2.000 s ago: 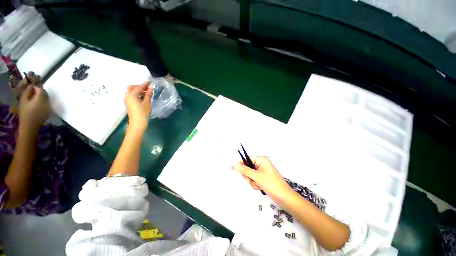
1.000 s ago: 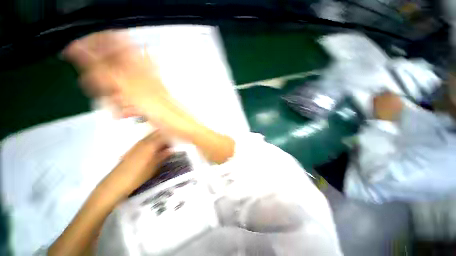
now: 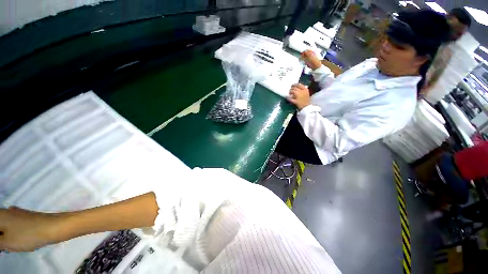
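My right hand (image 3: 20,229) is at the left edge of the picture, partly cut off, above the white compartment tray (image 3: 80,155). Its fingers are not clearly seen, and I cannot tell whether it holds anything. Small dark parts (image 3: 109,253) are heaped in a tray compartment below my right forearm. A few separate dark parts (image 3: 142,257) lie in the pale compartment beside them. My left hand is not in view.
A clear bag of dark parts (image 3: 231,109) with a white label stands on the green bench (image 3: 198,140). Beyond it, a co-worker (image 3: 364,101) in a pale jacket and dark cap sits at a white pad (image 3: 281,80) with dark parts. Yellow-black tape (image 3: 402,225) marks the grey floor.
The view has swung far to the right, bringing in the co-worker and the bag. My right hand is now at the left edge; my left hand has gone out of view.
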